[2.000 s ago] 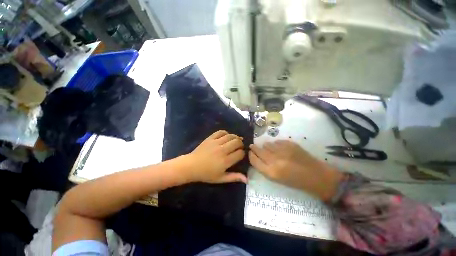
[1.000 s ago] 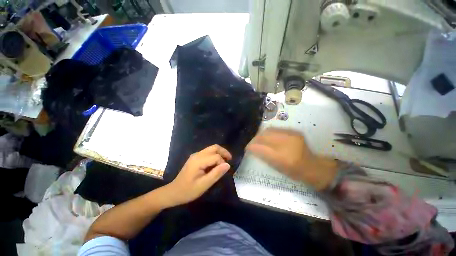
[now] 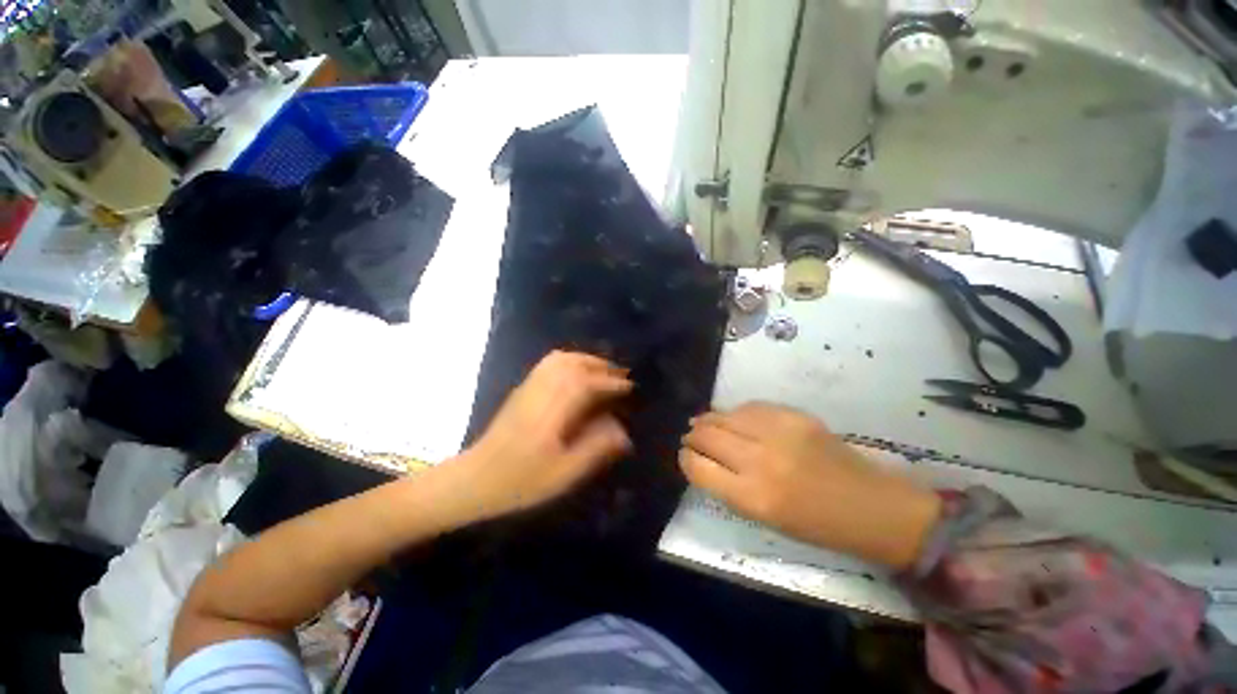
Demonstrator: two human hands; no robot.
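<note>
A long black garment panel [image 3: 597,271] lies over the white table from near the needle area down past the front edge. My left hand [image 3: 556,420] rests on the panel with fingers curled; whether it pinches cloth cannot be told. My right hand [image 3: 746,468] has its fingertips together at the panel's right edge, pinching that edge. The cream sewing machine head [image 3: 739,122] stands above the panel's right side. A small tan-yellow roller [image 3: 806,278] shows under the head, next to the shiny needle plate [image 3: 745,304].
Black-handled shears [image 3: 997,325] and black thread snips [image 3: 1007,403] lie on the machine bed at right. A dark heap of pieces [image 3: 339,231] lies at left, over a blue basket [image 3: 326,129]. White cloth [image 3: 149,569] is low at left. Another sewing machine [image 3: 82,143] stands at upper left.
My right hand has moved from being blurred in motion to the panel's right edge, lower than before. My left hand has shifted slightly on the panel. The camera view has also shifted.
</note>
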